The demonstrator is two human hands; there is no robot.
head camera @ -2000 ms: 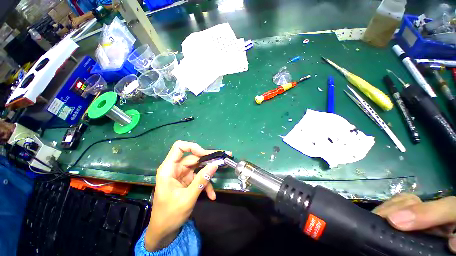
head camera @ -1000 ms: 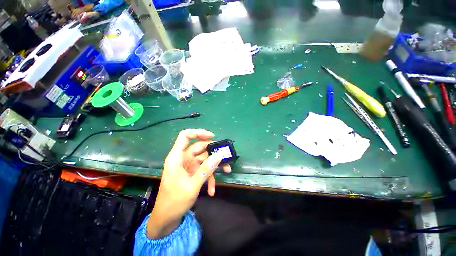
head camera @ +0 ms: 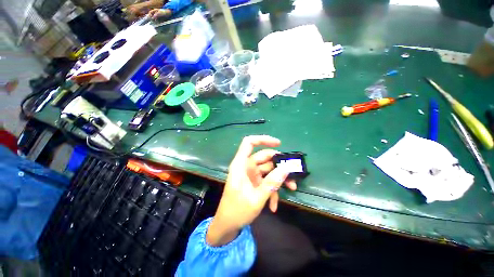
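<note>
A small black module (head camera: pixel 297 158) with a white label is pinched between the thumb and fingers of my left hand (head camera: pixel 250 184), just above the front edge of the green bench. The label faces up, partly covered by my thumb. My right hand is not in view.
The green bench top (head camera: pixel 314 124) holds a stained white cloth (head camera: pixel 425 167), a red-yellow screwdriver (head camera: pixel 374 106), tweezers (head camera: pixel 472 149), a blue pen (head camera: pixel 433 120), a black cable (head camera: pixel 200 129), a solder spool (head camera: pixel 180 94) and papers (head camera: pixel 292 59). Black trays (head camera: pixel 119 216) lie lower left, beside a person's blue sleeve (head camera: pixel 27 195).
My right hand and the hot air gun it held two seconds ago are out of view. The view has turned left. The module in my left hand has tilted so its label shows.
</note>
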